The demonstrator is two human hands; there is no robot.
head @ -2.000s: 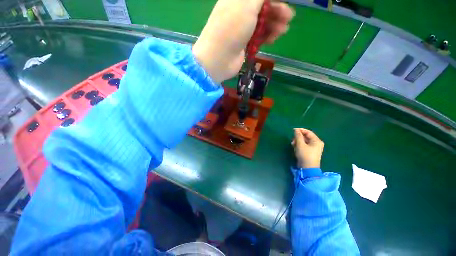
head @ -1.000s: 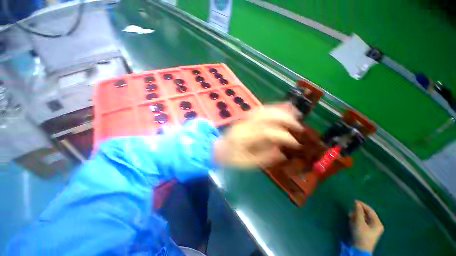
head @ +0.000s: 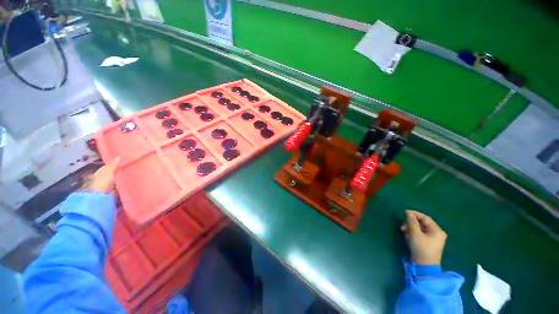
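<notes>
The salmon-red compartment tray (head: 136, 216) holds glossy black discs (head: 206, 168) in most pockets; the near-left pocket is empty. My left hand (head: 104, 178) is at the tray's left edge, gripping its rim. The press fixture (head: 315, 205) stands right of the tray on the bench. Its left clamp handle (head: 298, 136) and right clamp handle (head: 366, 172) both slant down toward me, untouched. Whether parts sit under the clamps cannot be told. My right hand (head: 425, 236) rests on the bench right of the fixture, fingers curled in, with nothing visible in it.
Stacked red trays (head: 156, 248) lie below the bench edge under the tray in use. A white paper scrap (head: 491, 289) lies right of my right hand, another (head: 119, 61) at the far left of the bench. A green panel (head: 294, 46) runs behind; white equipment is at left.
My left hand has let go of the red clamp handle and moved left, past the fixture, to the tray's left edge. The raised handle is now down. The view has turned left.
</notes>
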